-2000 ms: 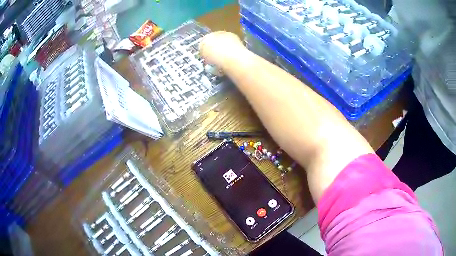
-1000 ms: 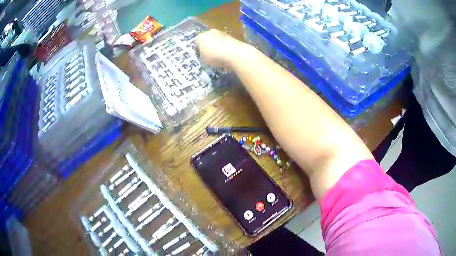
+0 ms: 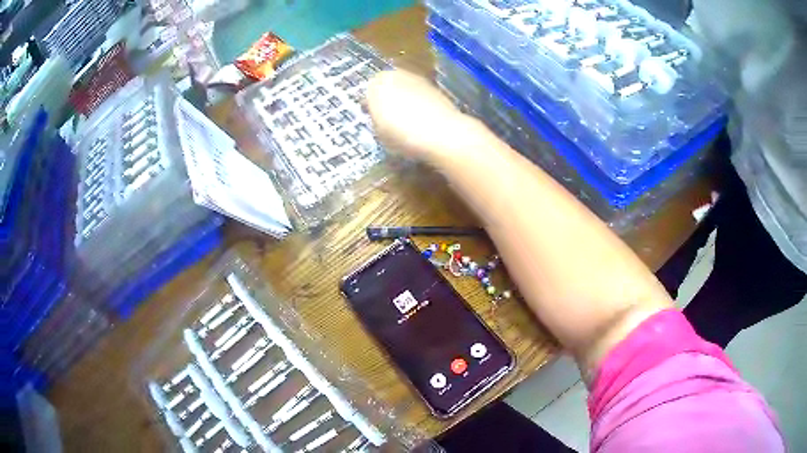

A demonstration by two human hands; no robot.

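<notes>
A clear blister tray (image 3: 312, 203) with rows of small silvery parts lies on the brown table beyond the phone. My right hand (image 3: 409, 111) is at this tray's right edge. Its fingers are hidden or blurred, so I cannot tell whether they grip anything. Another clear tray with slim silvery rods (image 3: 281, 379) across pale strips lies at the lower left, cut off by the bottom edge. My left hand is not in view.
A lit smartphone (image 3: 427, 329) lies near the table's front edge, with a black pen (image 3: 425, 233) and beaded strap (image 3: 464, 264) beyond it. Tray stacks with blue layers stand right (image 3: 584, 115) and left (image 3: 146, 190). A paper sheet (image 3: 228, 168) leans on the left stack. An orange packet (image 3: 263, 57) lies behind.
My right hand has shifted slightly right and down at the far tray's edge, and the forearm has moved right. The trays and phone look unmoved.
</notes>
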